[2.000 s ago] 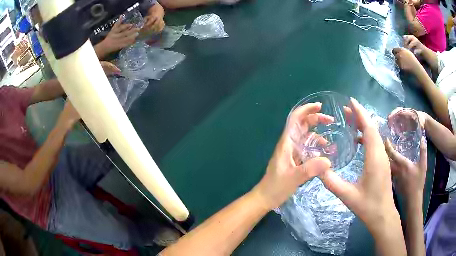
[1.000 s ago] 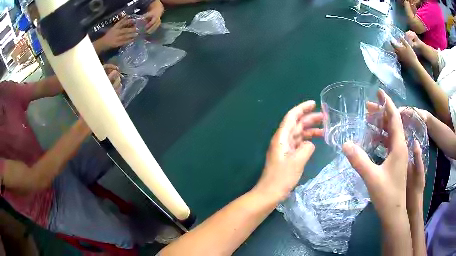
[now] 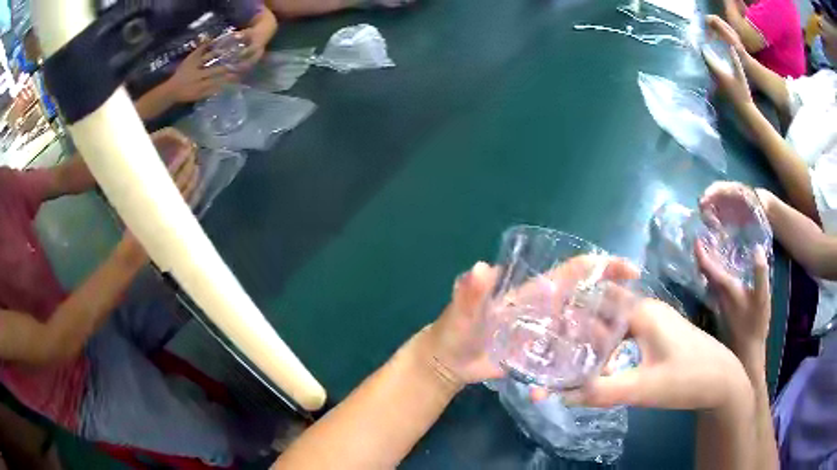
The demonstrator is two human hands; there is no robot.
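Note:
A clear cup (image 3: 551, 321) is tilted above the dark green table (image 3: 413, 174), with its round base ring showing at the lower end. My left hand (image 3: 473, 326) is around the cup's left side, its fingers partly seen through the clear wall. My right hand (image 3: 665, 353) grips the cup from the right, with fingers at its side and base. A crumpled clear plastic bag (image 3: 578, 430) lies on the table below the cup, partly hidden by my right hand.
A cream pipe (image 3: 188, 239) with a black joint (image 3: 119, 46) crosses the left. Coworkers' hands hold clear cups at upper left and at right (image 3: 734, 229). Bags (image 3: 684, 119) and white cords (image 3: 633, 32) lie farther back.
The cup has moved down and left and tilted. My left hand, off the cup one second ago, is back on it. My right hand has turned to lie more across it. The view has shifted slightly.

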